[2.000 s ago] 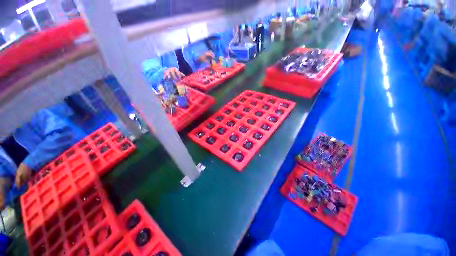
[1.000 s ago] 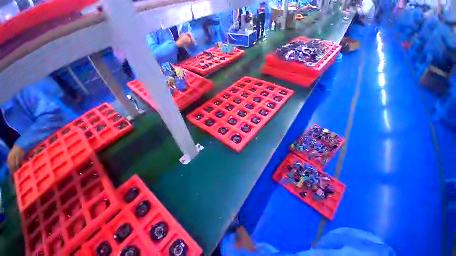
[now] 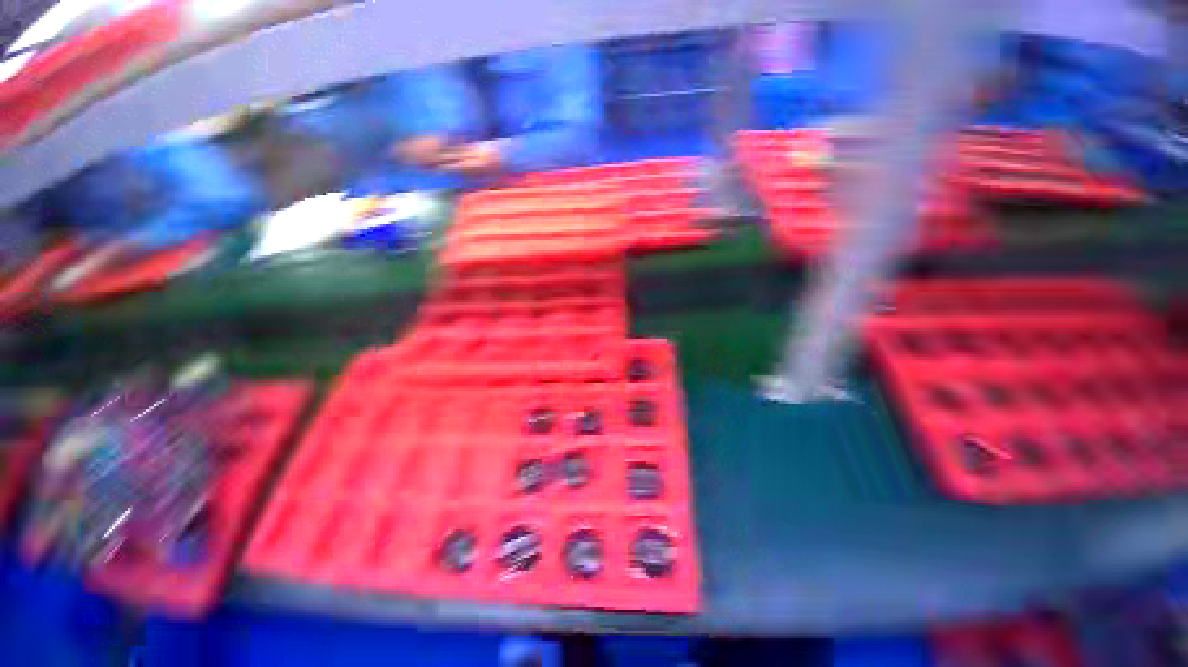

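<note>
The frame is strongly blurred. A red compartment tray (image 3: 391, 485) lies nearest in front of me on the green bench, with round dark parts (image 3: 584, 553) in pockets on its right side and bare pockets on its left. More red trays (image 3: 534, 235) overlap its far edge. To its left is a red tray (image 3: 248, 450) heaped with mixed coloured parts (image 3: 124, 476). Another red compartment tray (image 3: 1042, 391) with dark parts lies to the right. Neither of my hands can be made out.
A pale shelf post (image 3: 866, 248) stands on the green bench (image 3: 782, 521) between the trays. A pale shelf (image 3: 326, 78) runs overhead. Across the bench are people in blue, with a person's hands (image 3: 450, 154) showing, and more red trays (image 3: 808, 183).
The view has swung left along the bench. The post and the right-hand tray now sit farther right, the heaped tray at left has come in, and the sleeve at the bottom edge is gone.
</note>
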